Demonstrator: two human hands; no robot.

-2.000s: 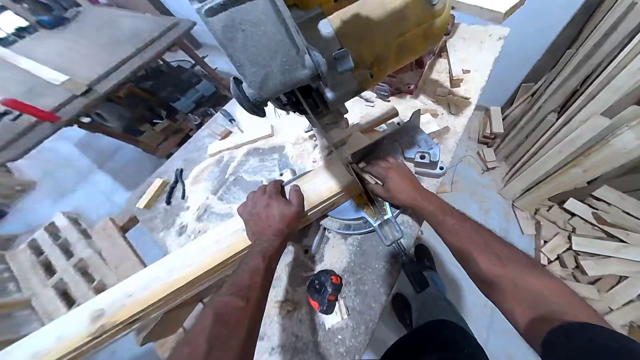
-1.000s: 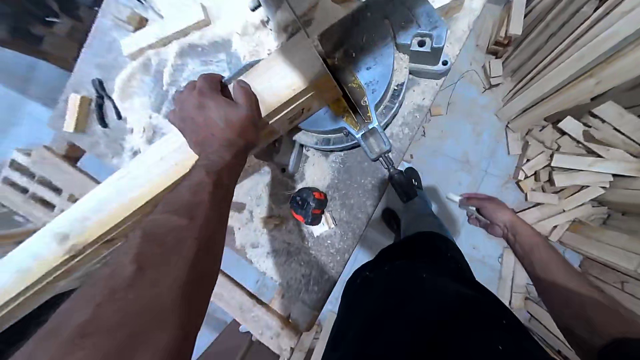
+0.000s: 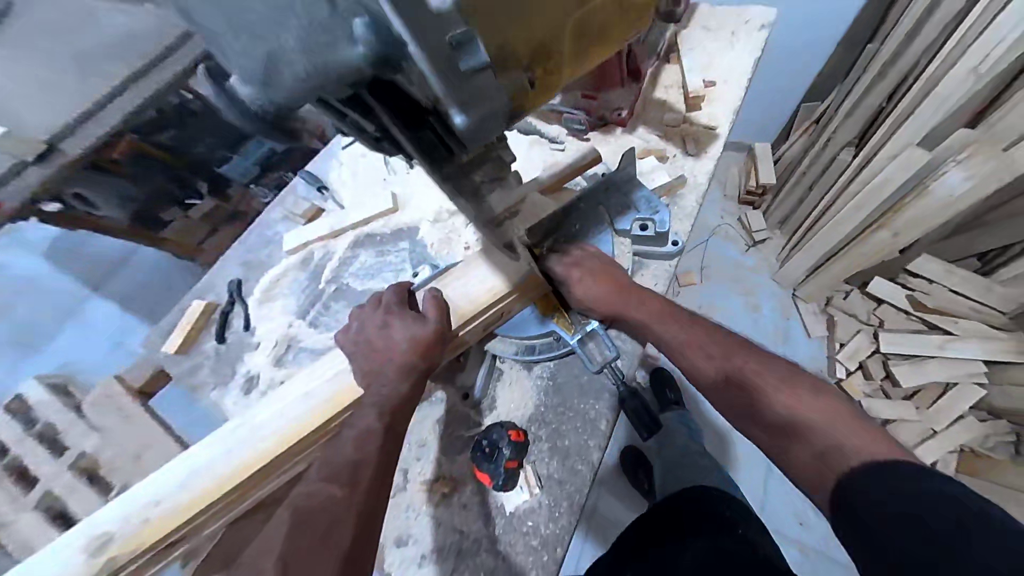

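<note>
A long wooden board [image 3: 224, 448], apparently stacked on others, runs from the lower left onto the base of a miter saw [image 3: 528, 348]. My left hand [image 3: 396, 332] grips the boards from above, just left of the blade, thumb on the top face. My right hand [image 3: 588, 280] is at the cut end beside the metal fence [image 3: 588, 208], right of the blade; its fingertips are hidden, so I cannot tell what it holds. The saw head [image 3: 480, 72], grey and yellow, hangs above. The saw's black handle [image 3: 638, 408] points toward me.
A black and red tape measure [image 3: 500, 456] lies on the bench near me. Black-handled pliers [image 3: 233, 310], a wood block [image 3: 190, 326] and sawdust [image 3: 280, 344] lie beyond the boards. Planks [image 3: 880, 160] lean at the right above piled offcuts [image 3: 936, 344].
One second ago my right hand was out over the floor at the right with a small pale piece; now it is at the saw beside the blade. My left hand stays on the boards.
</note>
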